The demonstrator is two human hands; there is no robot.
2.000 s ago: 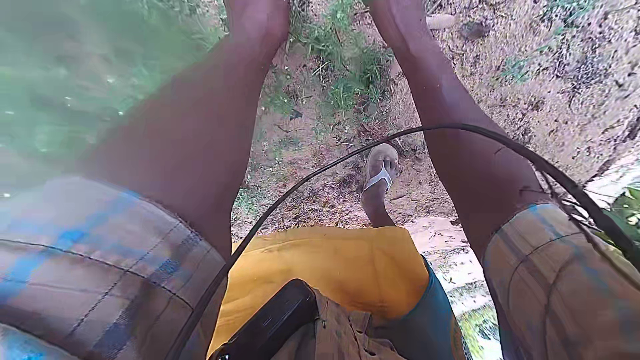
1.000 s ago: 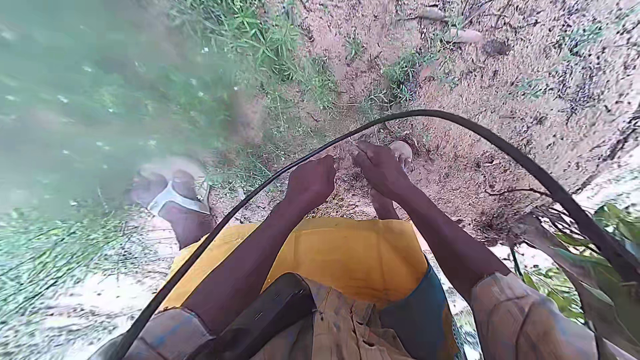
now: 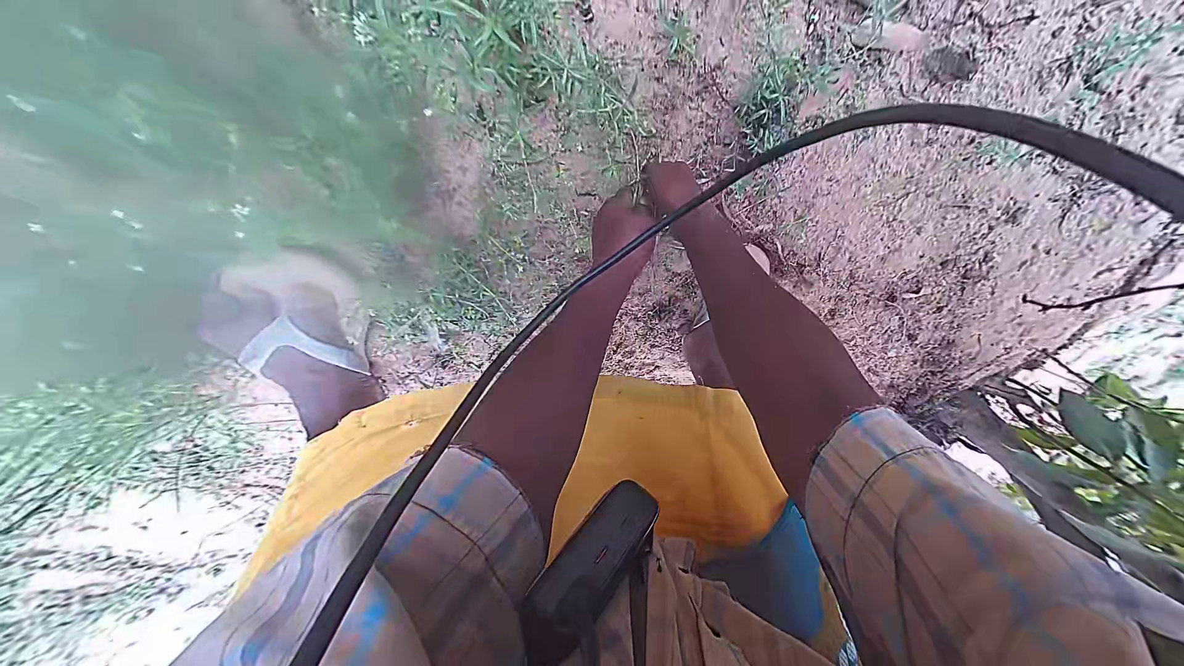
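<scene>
My left hand [image 3: 623, 222] and my right hand [image 3: 672, 185] are close together, low over the soil, just right of a patch of green weeds [image 3: 555, 102]. Both hands have curled fingers, and thin plant stems show at their fingertips. Whether either hand grips the stems cannot be made out. A thin black cable [image 3: 564, 294] arches across the view in front of my forearms. Yellow cloth [image 3: 666, 425] covers my lap, and a black device [image 3: 592, 564] hangs at my chest.
My foot in a white-strapped sandal [image 3: 301, 347] stands on the left; the other foot is partly hidden behind my right forearm. Small stones [image 3: 888, 37] lie at the upper right. A leafy branch [image 3: 1101, 444] and a dry twig [image 3: 1101, 301] are at the right.
Two seconds ago my hands were beyond the top edge, with the forearms spread apart. They have come back and together near the ground, and now sit slightly further from my lap than one second ago.
</scene>
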